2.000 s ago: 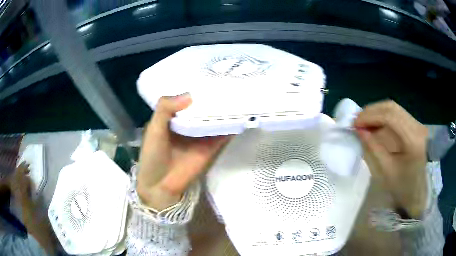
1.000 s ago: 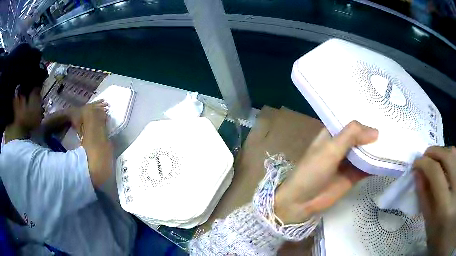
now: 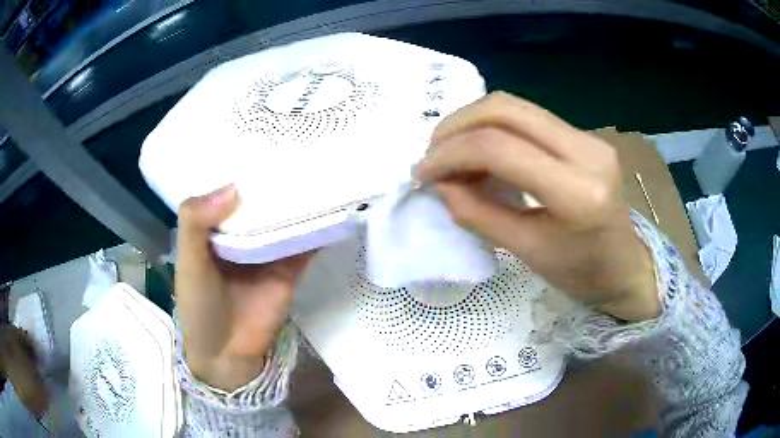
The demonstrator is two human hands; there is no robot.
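Observation:
A white hexagonal housing [image 3: 291, 171] is held up and tilted, with its dotted sunburst and small icons facing up. My left hand [image 3: 235, 291] grips its near left edge, thumb on top and fingers underneath. My right hand [image 3: 539, 188] pinches a white cloth [image 3: 423, 244] at the housing's near right edge, beside a small dark hole [image 3: 362, 206]. The cloth hangs down over a second white housing [image 3: 428, 342], which lies below, partly covered by the first housing and the cloth. A small metallic piece shows at its near edge.
White housings [image 3: 124, 376] lie at the lower left, near another person's hand [image 3: 21, 359]. Brown cardboard [image 3: 654, 192] with a cotton swab [image 3: 645, 198] is at the right, beside a bottle [image 3: 721, 158] and another cloth [image 3: 712, 235]. A grey post [image 3: 77, 162] stands left; the dark green belt [image 3: 590, 77] runs behind.
The view swung left to the neighbouring worker, then back. The held housing stays in my left hand. My right hand with the cloth now reaches over the housing's right edge.

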